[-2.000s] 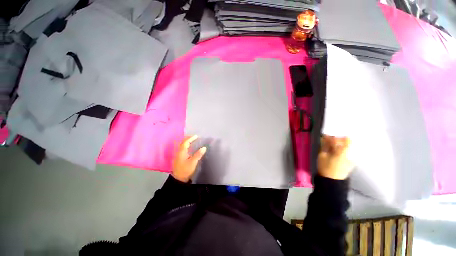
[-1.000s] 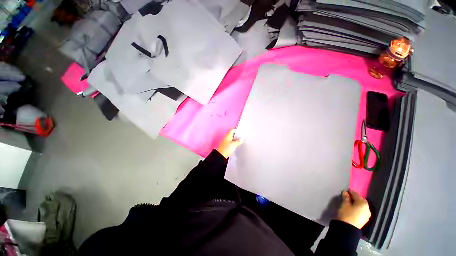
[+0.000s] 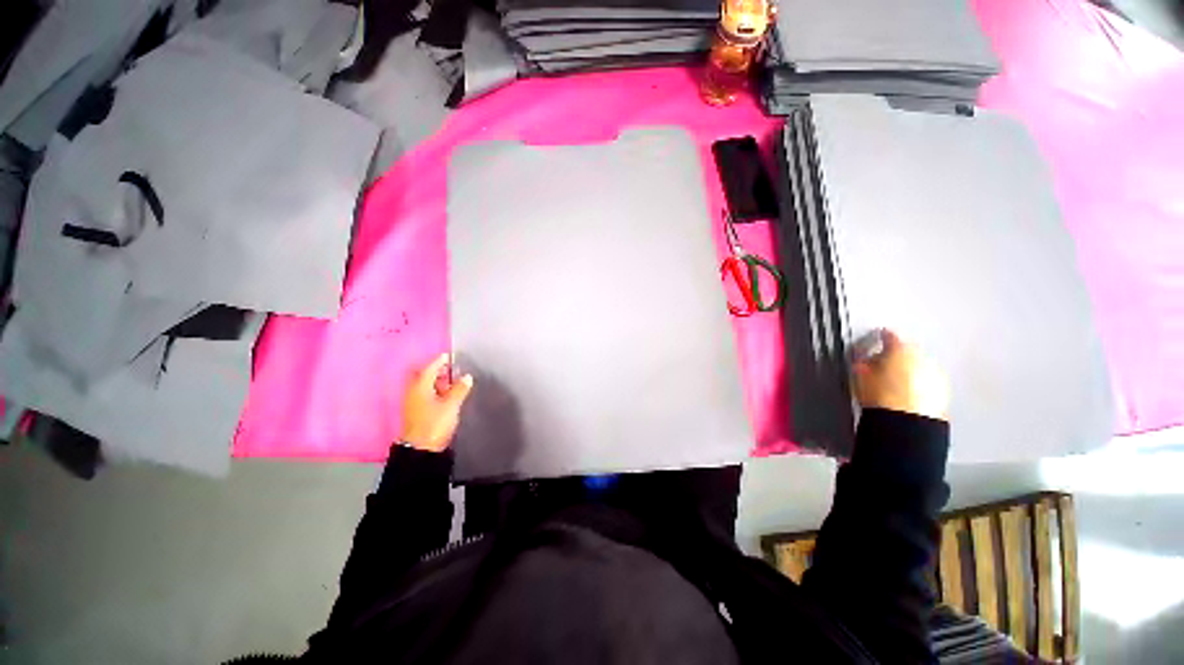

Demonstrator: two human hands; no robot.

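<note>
A grey cut panel (image 3: pixel 591 292) lies flat in front of me, its shallow notch at the far edge. My left hand (image 3: pixel 435 403) is at its left edge near the front, thumb on top and fingers at the edge. My right hand (image 3: pixel 899 377) is at the left edge of the panel stack (image 3: pixel 967 260), fingers pinched on the top panel's edge. The stack's dark layered edges face left. Scissors (image 3: pixel 753 282) with one red and one green handle lie between the panel and the stack.
A black phone (image 3: pixel 745 178) lies beyond the scissors. An orange bottle (image 3: pixel 736 52) stands near the far stacks (image 3: pixel 610 37). A heap of loose grey pieces (image 3: pixel 221 169) with black strips is at left on the pink cover (image 3: pixel 312 390). A slatted wooden pallet (image 3: pixel 1006 572) is below right.
The view has turned right. My right hand has left the single panel's right corner and moved right onto the stack's edge. My left hand stays at the panel's left edge.
</note>
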